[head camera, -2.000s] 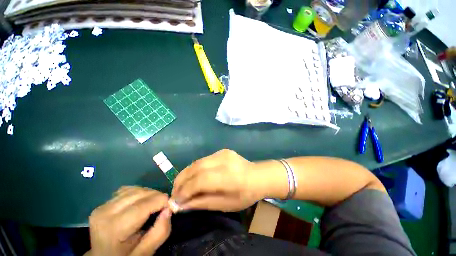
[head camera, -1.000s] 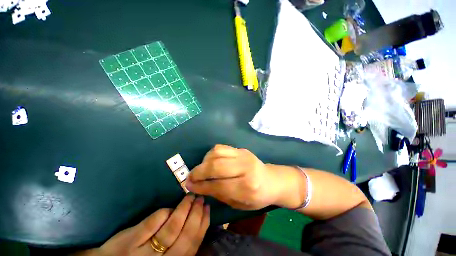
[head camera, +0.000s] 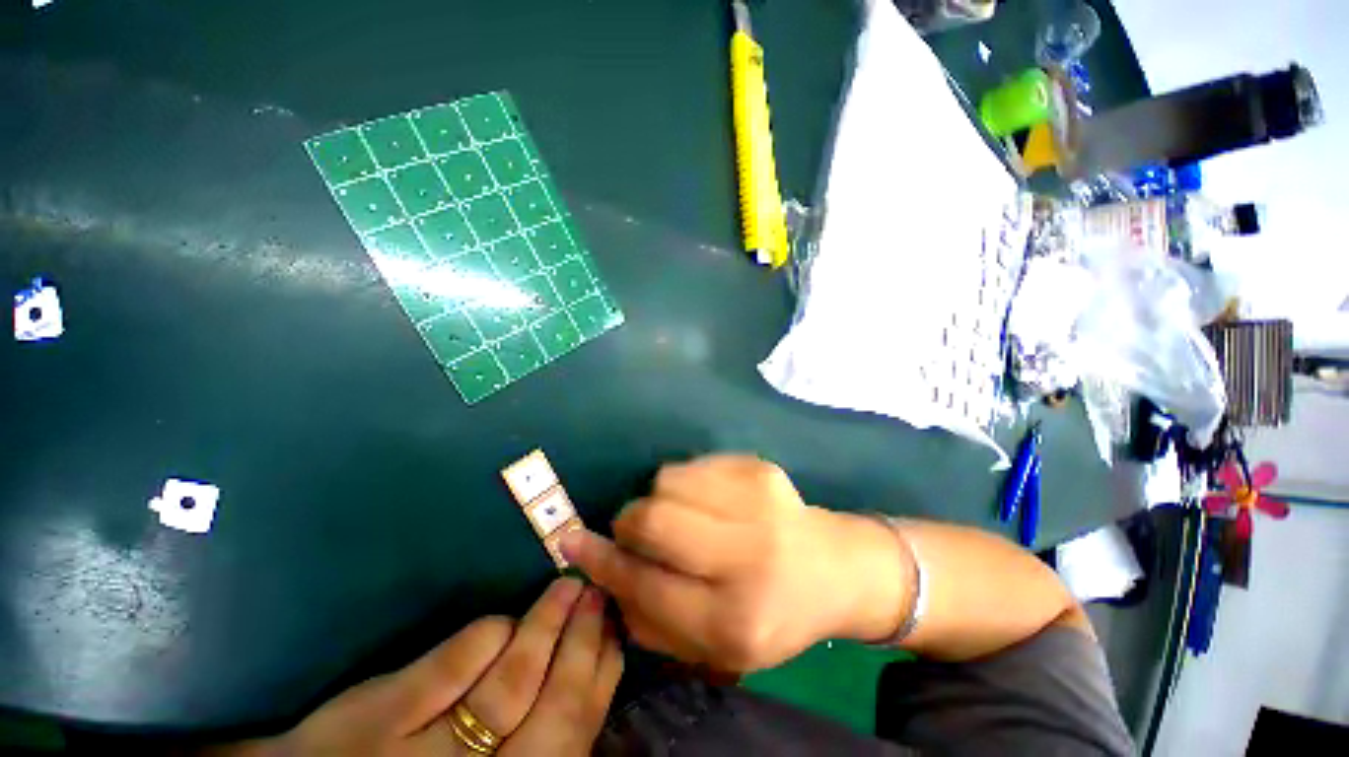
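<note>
A narrow strip (head camera: 539, 493) lies at the bench's near edge, its visible cells covered by pale square pads with a centre dot. My right hand (head camera: 725, 555) presses a fingertip on its near end. My left hand (head camera: 518, 680), with a ring, has its fingertips at the same end and hides what lies under them. Whether my left fingers grip the strip is unclear. A green PCB panel (head camera: 466, 244) with white grid lines lies flat beyond the strip, touched by neither hand.
Loose white liners (head camera: 188, 506) lie at left. A yellow knife (head camera: 756, 148) lies beyond the panel. A white tray in film (head camera: 910, 237) is at right, with blue nippers (head camera: 1022, 481), clear bags (head camera: 1139, 318), a green roll (head camera: 1015, 102) and a dark bottle (head camera: 1198, 121) around it.
The view has turned and shifted from the first frame. My right hand has gone from pinching near my left fingers to pressing the strip with one finger. Pale pads now cover the strip's visible cells.
</note>
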